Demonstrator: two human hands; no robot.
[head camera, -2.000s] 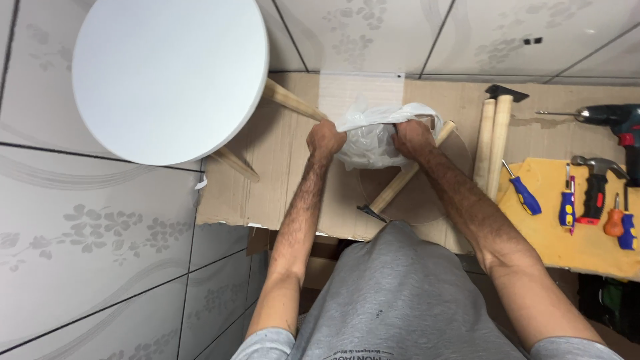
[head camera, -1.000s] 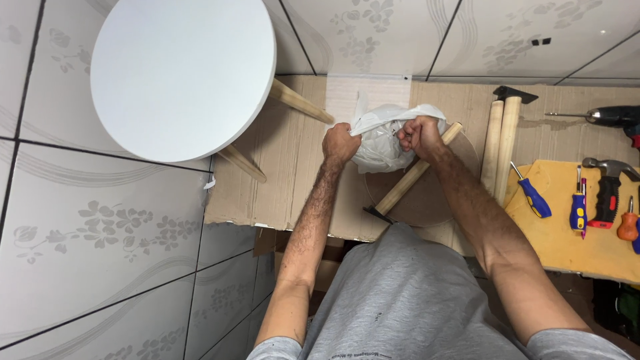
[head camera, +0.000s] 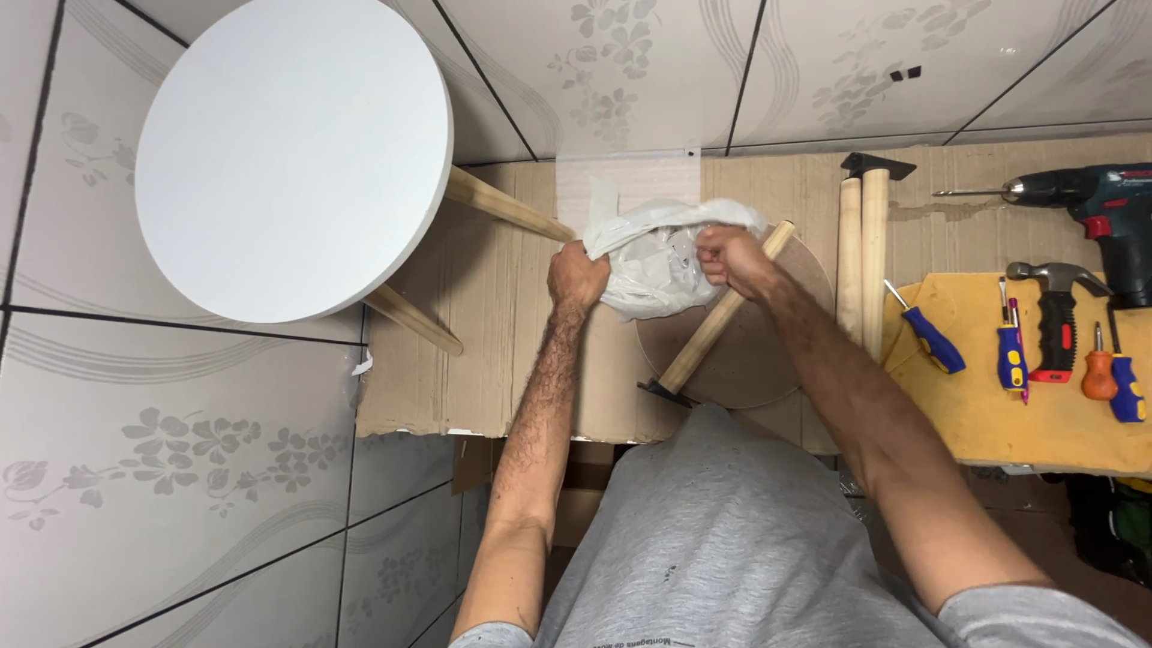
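My left hand (head camera: 579, 274) grips the left side of a white translucent plastic bag (head camera: 648, 283), whose rim is bunched up. My right hand (head camera: 733, 261) is at the bag's right side with curled fingers; whether it grips the film is hard to tell. Under the bag lies a round brown board (head camera: 747, 360). Across that board rests a wooden leg with a black bracket (head camera: 720, 319), slanting beneath my right hand. Two more wooden legs (head camera: 861, 261) lie side by side to the right, a black bracket at their far end.
At the left stands a round white-topped table (head camera: 297, 162) on wooden legs. On the right are a cordless drill (head camera: 1080, 202), a claw hammer (head camera: 1055, 324) and several screwdrivers (head camera: 936, 340), the hand tools on a yellow cloth (head camera: 972, 432). Cardboard (head camera: 495, 378) covers the work surface; a tiled wall (head camera: 657, 72) rises behind.
My right hand has shifted a little on the bag, its fingers now more visible at the bag's right side. The bag's rim is spread wider. My left hand still holds it.
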